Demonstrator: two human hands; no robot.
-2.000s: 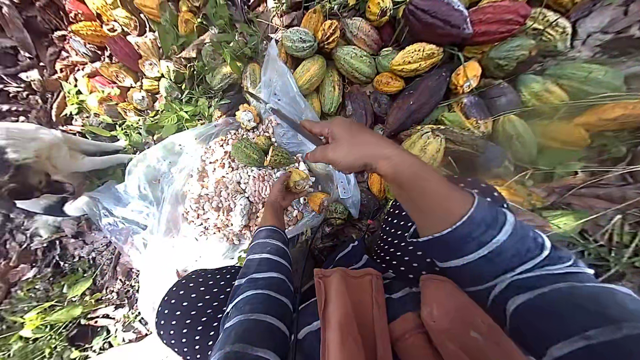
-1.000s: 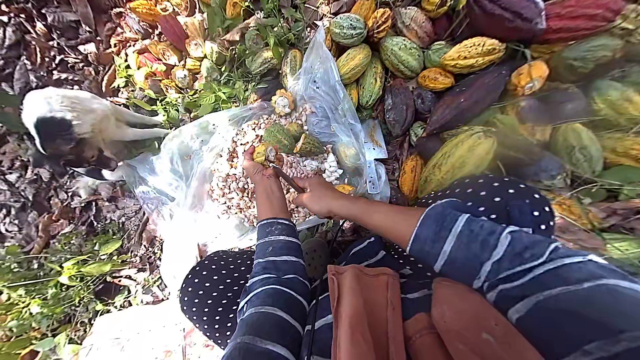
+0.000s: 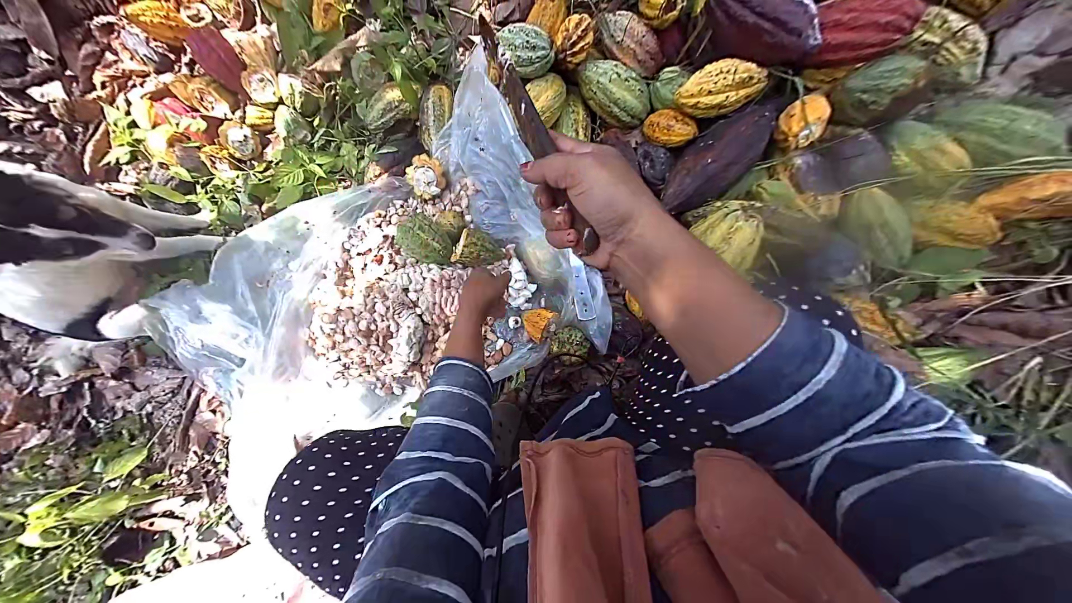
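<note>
My right hand [image 3: 586, 197] is closed round the handle of a machete or large knife, whose dark blade [image 3: 521, 105] points up and away over the plastic sheet's edge. My left hand [image 3: 484, 293] is low over the heap of wet cocoa beans [image 3: 385, 293], beside some white pulpy beans [image 3: 521, 283]; whether its fingers hold anything is hidden. Green cocoa pod pieces [image 3: 425, 239] lie on the beans just beyond it. An orange pod piece [image 3: 538, 323] rests to its right. The beans lie on a clear plastic sheet [image 3: 260, 260].
Whole cocoa pods [image 3: 615, 90], green, yellow and dark red, are piled beyond and to the right. Opened husks [image 3: 239, 138] lie among weeds at the upper left. A black and white dog [image 3: 75, 251] is at the left edge of the sheet.
My right hand has lifted the blade up and away from my left hand, where both were together a second ago. The yellowish pod at my left hand then no longer shows there. The dog has shifted.
</note>
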